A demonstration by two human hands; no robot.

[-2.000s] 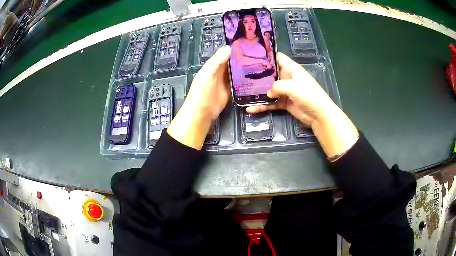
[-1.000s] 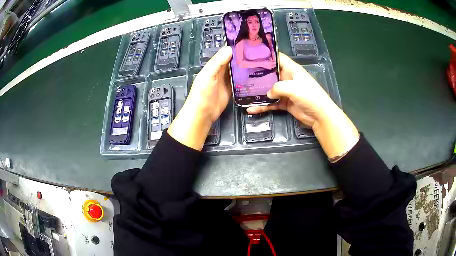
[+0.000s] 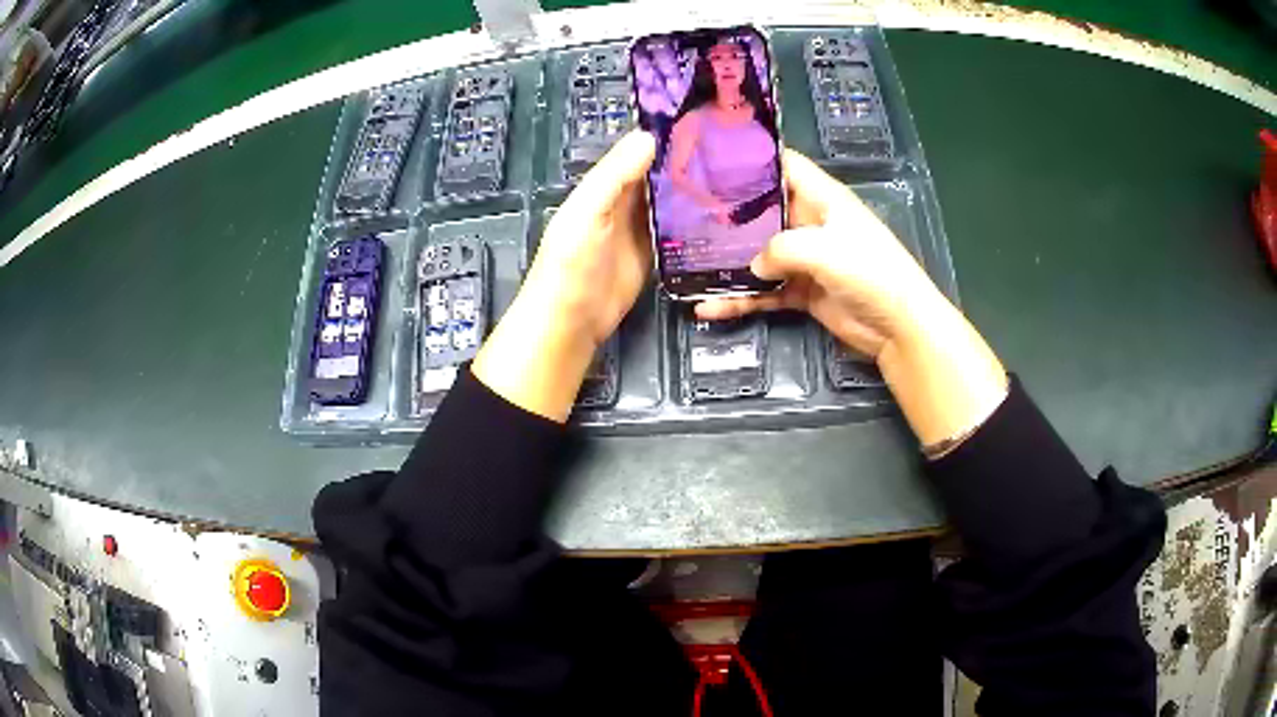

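Observation:
A personal smartphone (image 3: pixel 712 161) with a lit video screen is held upright above the tray. My left hand (image 3: pixel 595 245) grips its left edge. My right hand (image 3: pixel 840 259) holds its right edge, with the thumb at the lower right of the screen and fingers below the bottom edge. Behind and below lies a clear blister tray (image 3: pixel 525 418) with two rows of pockets holding several phone housings. One housing (image 3: pixel 346 319) at the lower left is dark blue; the others, such as this one (image 3: pixel 451 315), are black-grey. The hands and smartphone hide some pockets.
The tray lies on a dark green mat (image 3: pixel 1078 280). A white edging (image 3: pixel 182 151) runs behind it. A red emergency stop (image 3: pixel 262 590) on a yellow ring is at the lower left. A red thing (image 3: pixel 1265 196) shows at the right rim.
The picture on the smartphone's screen has changed. The hands, smartphone and tray have stayed almost in place.

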